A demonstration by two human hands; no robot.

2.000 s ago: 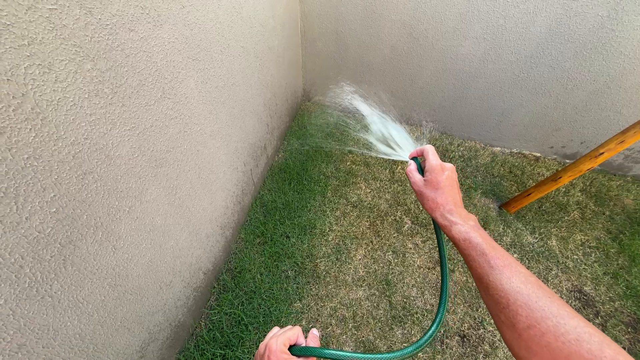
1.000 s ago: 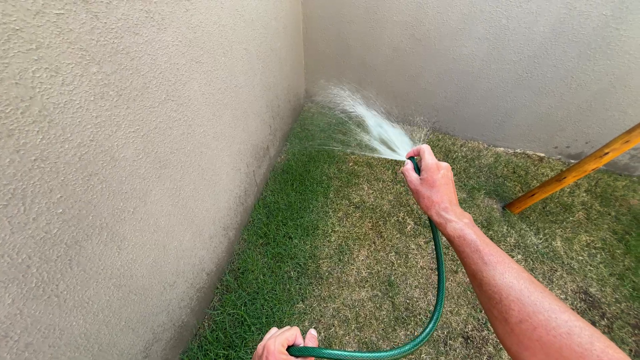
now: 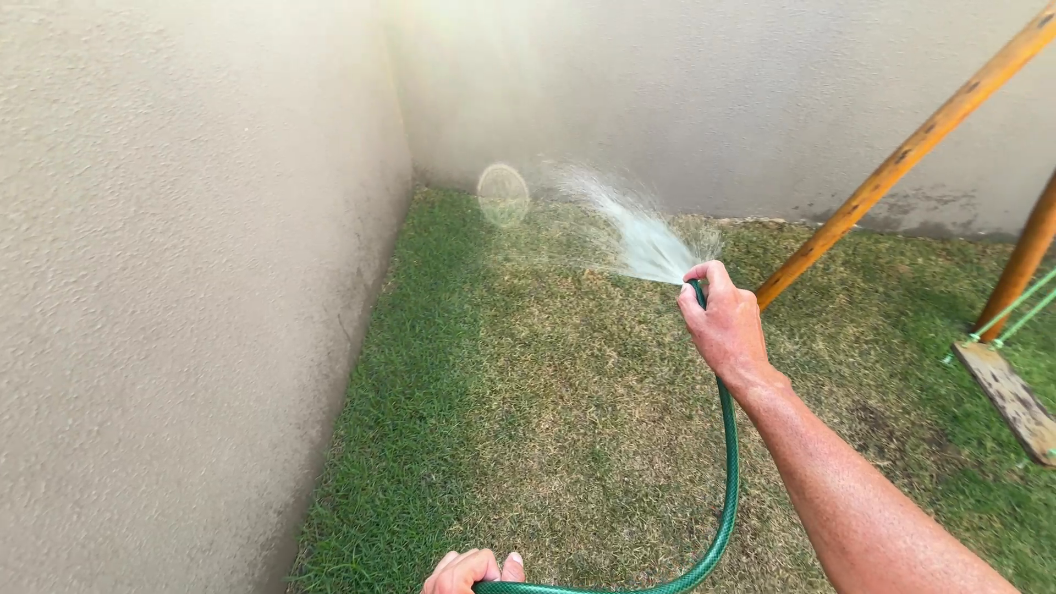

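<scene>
My right hand [image 3: 728, 322] grips the end of a green garden hose [image 3: 729, 462], with the fingertips and thumb at its mouth. A fan of water [image 3: 648, 239] sprays from there up and to the left, over the grass. At the bottom edge my left hand [image 3: 469, 572] is closed around a lower part of the same hose, partly cut off by the frame. Between the two hands the hose bends in a wide curve. Beneath lies a lawn [image 3: 569, 412], dry and brown in the middle, greener along the left wall.
Textured plaster walls rise on the left [image 3: 190, 272] and at the back [image 3: 701, 99], meeting in a corner. A slanted wooden pole [image 3: 899, 161] stands right of my right hand. Farther right are a second wooden post [image 3: 1023, 256] and a wooden swing seat [image 3: 1011, 400] on green ropes.
The view has shifted to the right, bringing the swing seat and second post into sight. Both hands keep hold of the hose, and water still sprays from its end.
</scene>
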